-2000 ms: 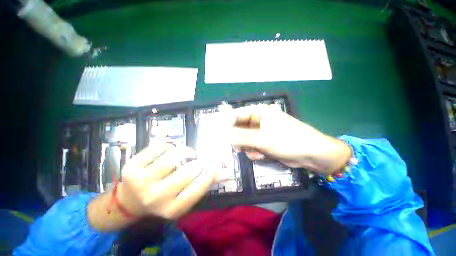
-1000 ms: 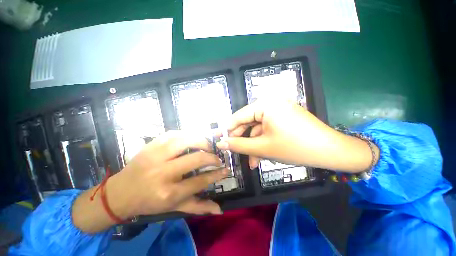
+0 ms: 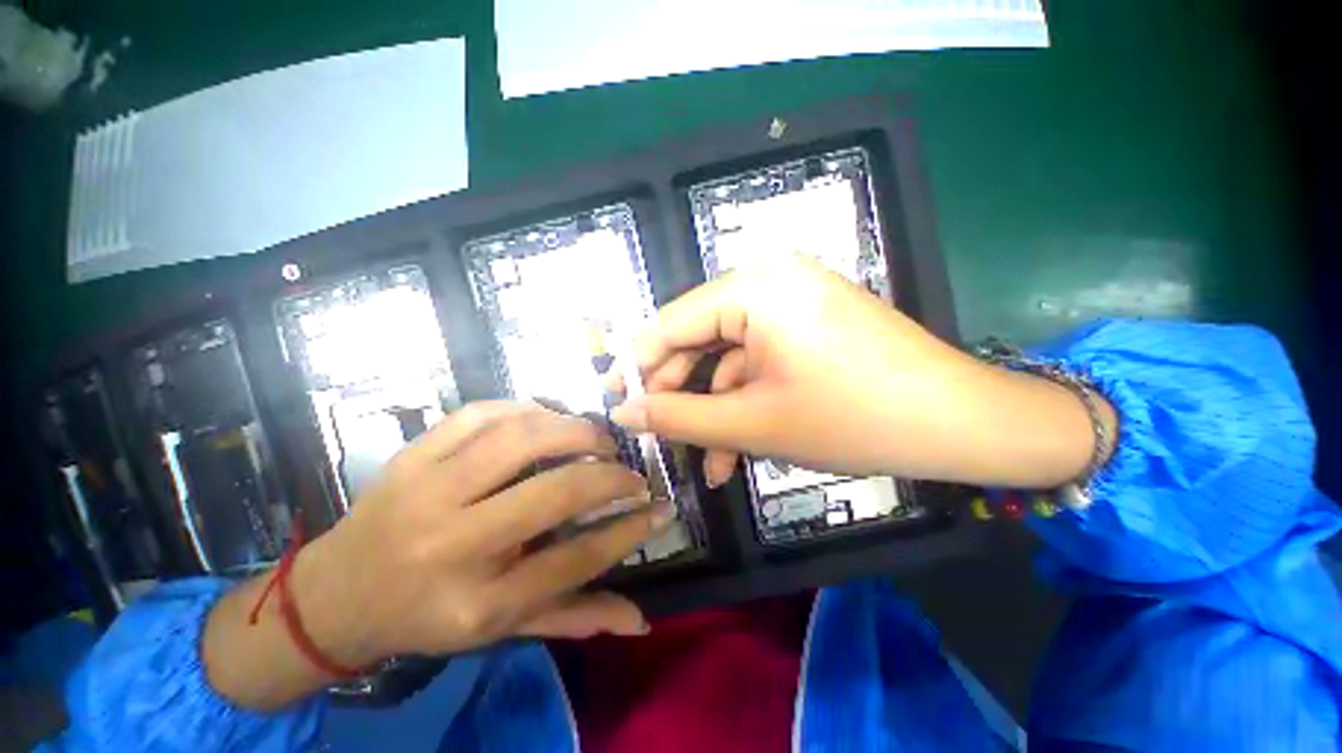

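Note:
A black foam tray (image 3: 927, 338) holds a row of several open devices. My left hand (image 3: 471, 530) lies over the lower part of the second device from the right (image 3: 552, 302), fingers curled and spread. My right hand (image 3: 810, 375) is over the same device, thumb and index fingertips close together at its middle, beside a small dark and orange part. Whether anything is pinched there is too small to tell. The rightmost device (image 3: 780, 221) is partly covered by my right hand. The third device from the right (image 3: 368, 331) shows a bright silvery area.
A white ribbed liner sheet (image 3: 280, 155) lies beyond the tray at left, and another (image 3: 765, 37) at the top, cut by the frame edge. A pale nozzle end (image 3: 37, 59) is at upper left. The green bench top (image 3: 1119, 147) surrounds them.
The view has moved closer to the tray. My hands, earlier apart over the tray, are now together over the second device from the right. My right fingertips have stayed near its middle.

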